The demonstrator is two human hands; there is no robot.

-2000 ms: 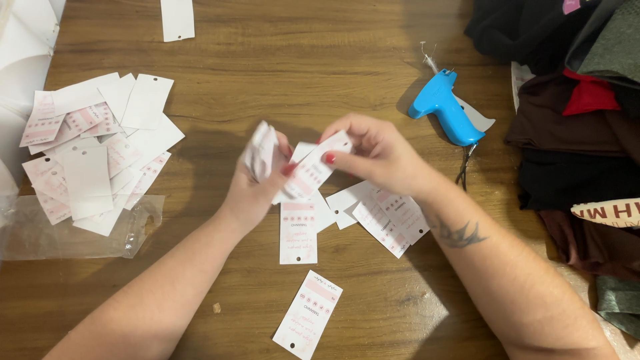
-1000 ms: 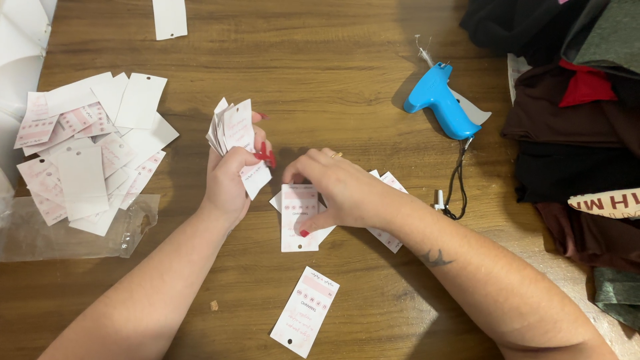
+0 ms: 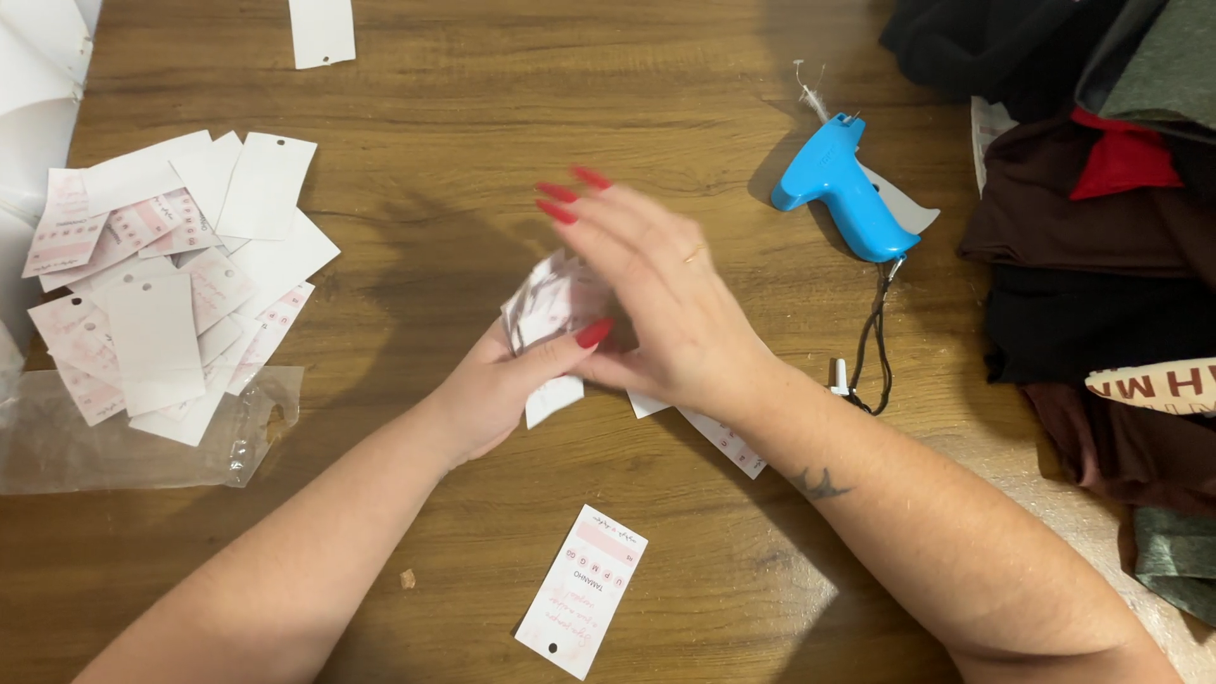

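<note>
A bunch of white and pink paper hang tags [image 3: 551, 304] is held in my left hand [image 3: 499, 385], thumb across its front. Over its right side is my right hand [image 3: 665, 285], fingers raised and spread, blurred by motion; whether its thumb touches the tags is hidden. Below my right wrist, more tags [image 3: 724, 442] lie partly covered on the table. A single printed tag [image 3: 582, 591] lies nearer me, its punched hole toward the bottom. At the left is a loose pile of tags [image 3: 157, 332], some blank side up.
A blue tagging gun [image 3: 845, 190] with a black cord lies right of centre. Folded dark clothes [image 3: 1092, 218] are stacked along the right edge. A clear plastic bag [image 3: 142, 446] lies below the tag pile, and one blank tag [image 3: 323, 33] at the top.
My right hand has risen from the tags on the table to the bunch in my left hand. The tag that was under its fingers no longer shows there.
</note>
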